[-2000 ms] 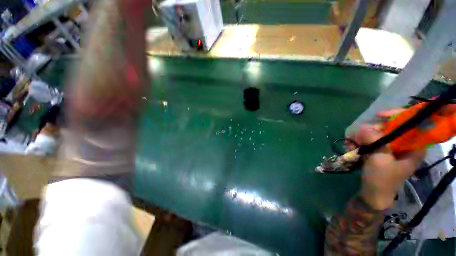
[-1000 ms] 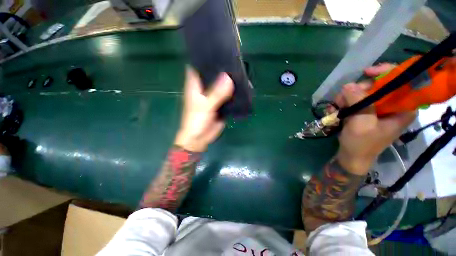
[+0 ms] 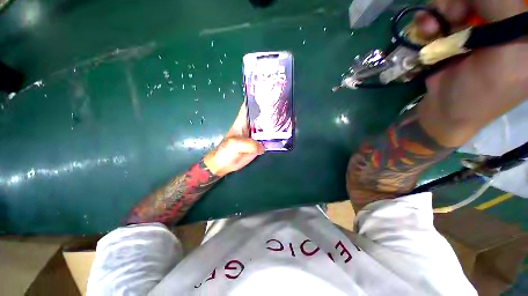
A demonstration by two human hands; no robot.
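Observation:
My left hand (image 3: 234, 151) holds a smartphone (image 3: 269, 101) upright by its lower end above the green belt, its screen lit and facing me. My right hand (image 3: 472, 72) is at the upper right, gripping the electric screwdriver, whose orange body (image 3: 477, 7) shows only as a sliver at the top edge. The screwdriver's metal nose (image 3: 370, 70) points left over the belt, with tan tape and a black ring behind it. Small screws (image 3: 191, 78) lie scattered on the belt left of the phone.
The green belt (image 3: 52, 133) spans the view. A dark object (image 3: 10, 78) is cut off at the left edge, another at the top edge. A grey post (image 3: 367, 10) stands at the top. Cartons (image 3: 32, 260) are below the belt. Black cable and a pale tube run at right.
My left hand has come down and nearer with the phone, whose lit screen now shows. The view has tilted down, so the screwdriver and right hand appear higher and larger.

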